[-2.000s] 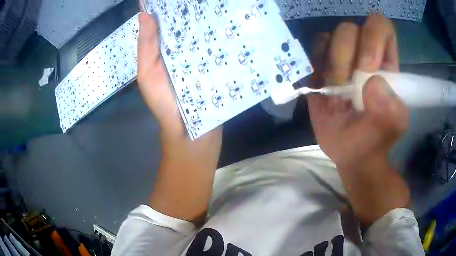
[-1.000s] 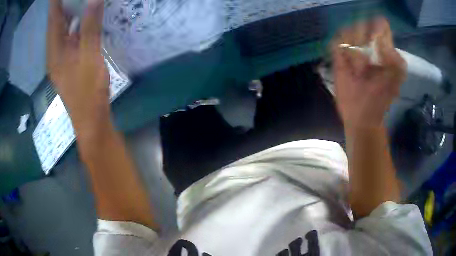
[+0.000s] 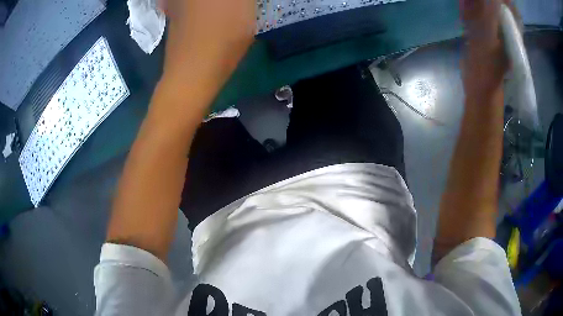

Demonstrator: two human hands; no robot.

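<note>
My left hand (image 3: 213,21) reaches over the bench at the top edge; it is blurred and its fingers are cut off, so its hold is hidden. My right hand (image 3: 484,46), at the upper right, is also blurred and cut off at the top. It holds the white dispensing syringe (image 3: 523,74), whose barrel points down along the wrist; its tip is out of view. A panel stack (image 3: 321,11) of dotted white PCB panels lies at the top, right of my left hand. A smaller panel pile (image 3: 74,120) lies at left.
A crumpled white tissue (image 3: 146,26) lies left of my left hand. Another large pale panel (image 3: 43,46) is at upper left, with a small white scrap (image 3: 8,145) at the far left. A dark strip (image 3: 327,37) lies below the stack. Blue and yellow items (image 3: 515,247) are at lower right.
The panel that my left hand held earlier is no longer seen in it. My left hand has moved right and up since one second ago. My right hand has risen, and the syringe has swung downward.
</note>
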